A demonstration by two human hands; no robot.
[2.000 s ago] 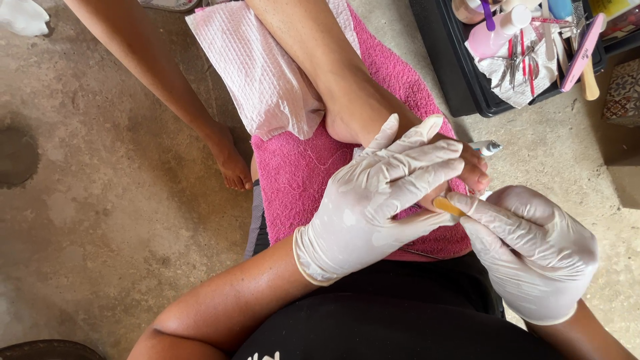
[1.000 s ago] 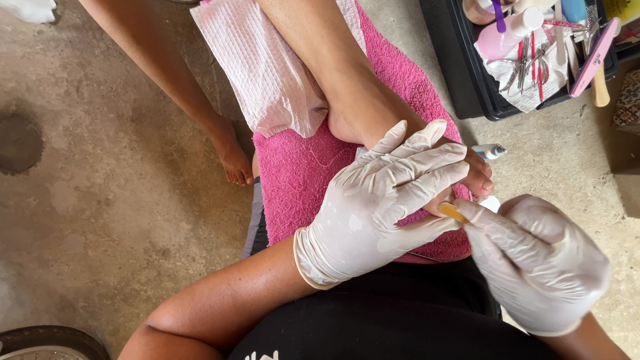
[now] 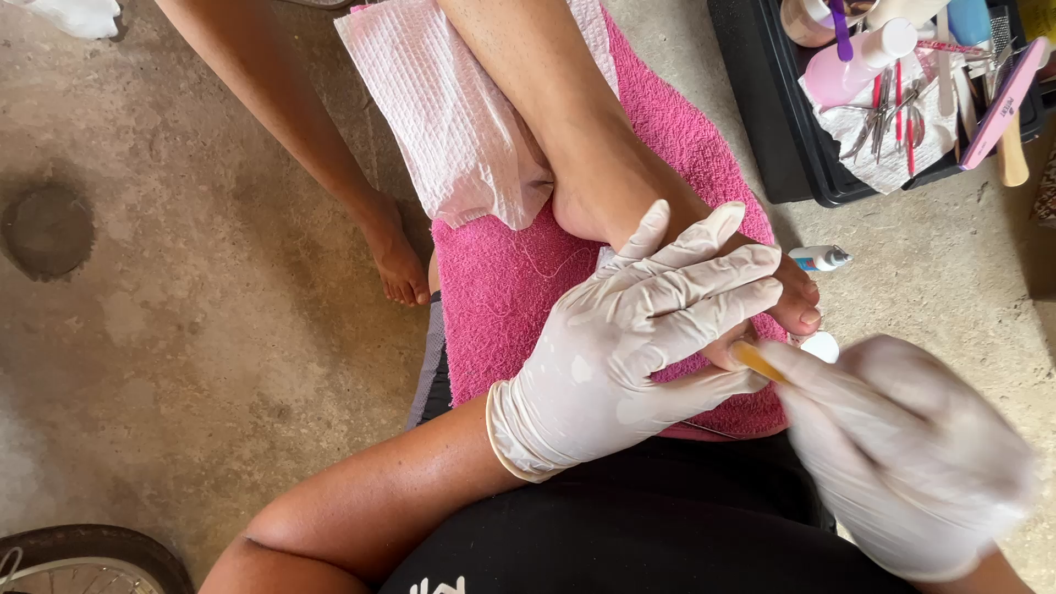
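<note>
Another person's foot [image 3: 610,181] lies on a pink towel [image 3: 495,305] over my lap. My left hand [image 3: 627,355], in a white glove, lies across the front of this foot and holds it near the big toe [image 3: 724,346], with its thumb below the toe. Between the thumb and fingers of my gloved right hand [image 3: 899,454], which is blurred, is a thin yellow-orange nail file [image 3: 757,363]; its tip is at the big toe's nail. My left fingers hide part of the foot. A folded white paper towel [image 3: 454,124] lies beside the ankle.
A black tray [image 3: 771,124] at the upper right holds a pink bottle [image 3: 850,70], metal nippers on tissue and a pink nail file [image 3: 1006,103]. A small white bottle [image 3: 819,257] is beside the toes. The person's other foot [image 3: 396,256] rests on concrete; a wheel [image 3: 91,553] is lower left.
My right hand, with the yellow-orange file, has shifted slightly down and to the right relative to the foot. My left hand has kept its hold on the foot.
</note>
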